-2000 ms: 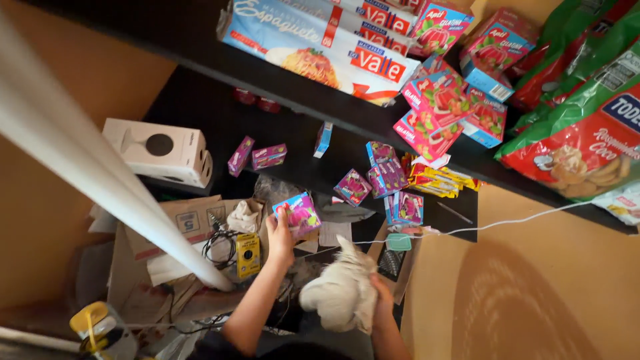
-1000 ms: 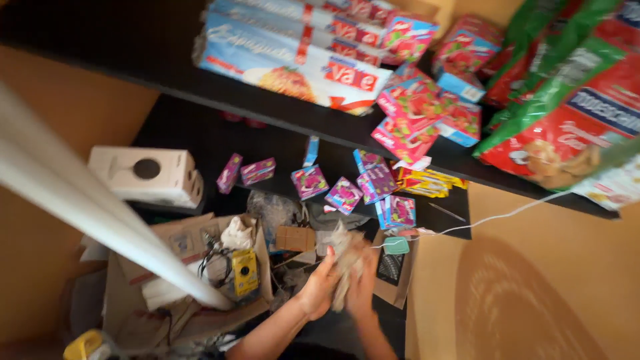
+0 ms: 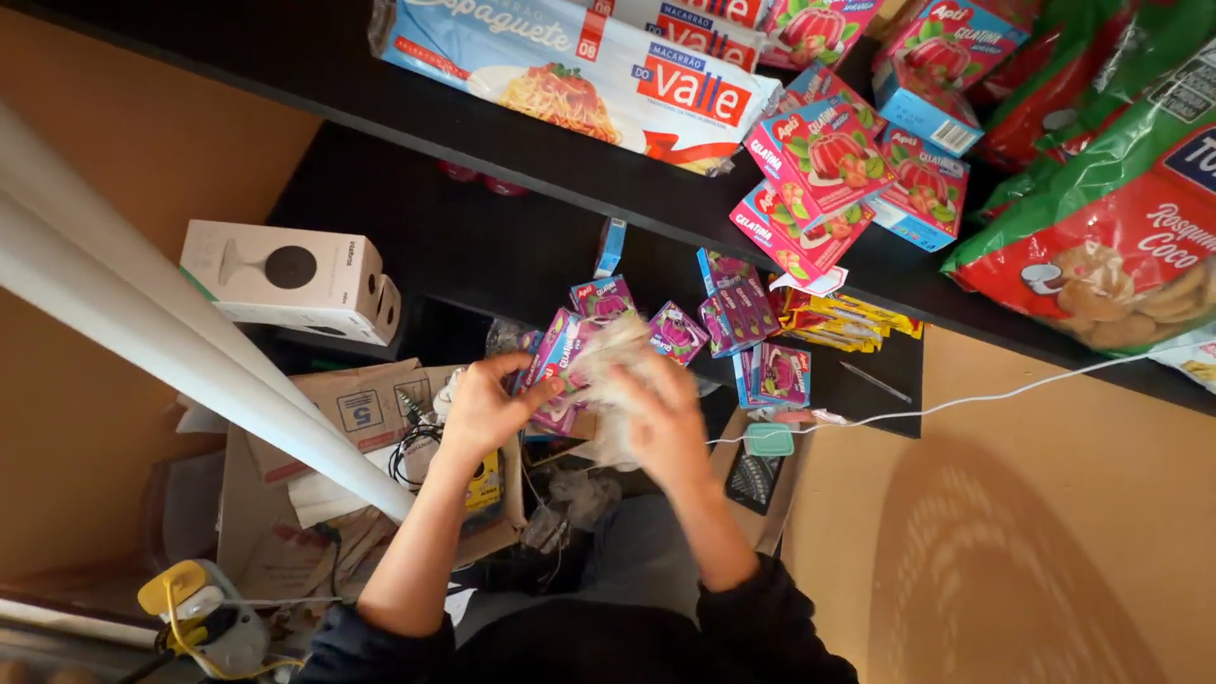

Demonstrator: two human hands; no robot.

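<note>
My left hand (image 3: 489, 404) grips purple gelatin boxes (image 3: 554, 366) by their left side, just off the lower black shelf's front edge; how many it holds I cannot tell. A pale cloth (image 3: 613, 380), blurred by motion, is in my right hand (image 3: 655, 408) and lies against the right side of those boxes. Behind them on the lower shelf are a purple gelatin box (image 3: 601, 297), another tilted one (image 3: 676, 332), a stack of purple boxes (image 3: 738, 313) and a small box on edge (image 3: 611, 248). More purple boxes (image 3: 781, 374) rest near the shelf's right end.
The upper shelf (image 3: 532, 180) holds spaghetti packs (image 3: 579, 81), pink gelatin boxes (image 3: 822, 157) and biscuit bags (image 3: 1102, 256). Yellow packets (image 3: 841, 321) and a pen (image 3: 874, 381) lie below. A camera box (image 3: 285, 275), white pole (image 3: 218, 347), cardboard box (image 3: 375, 494) and white cable (image 3: 1026, 388) are nearby.
Two seconds ago my left hand held one box apart from the cloth; one second ago both hands were together at the cloth. Now my left hand grips boxes again, with the cloth against them.
</note>
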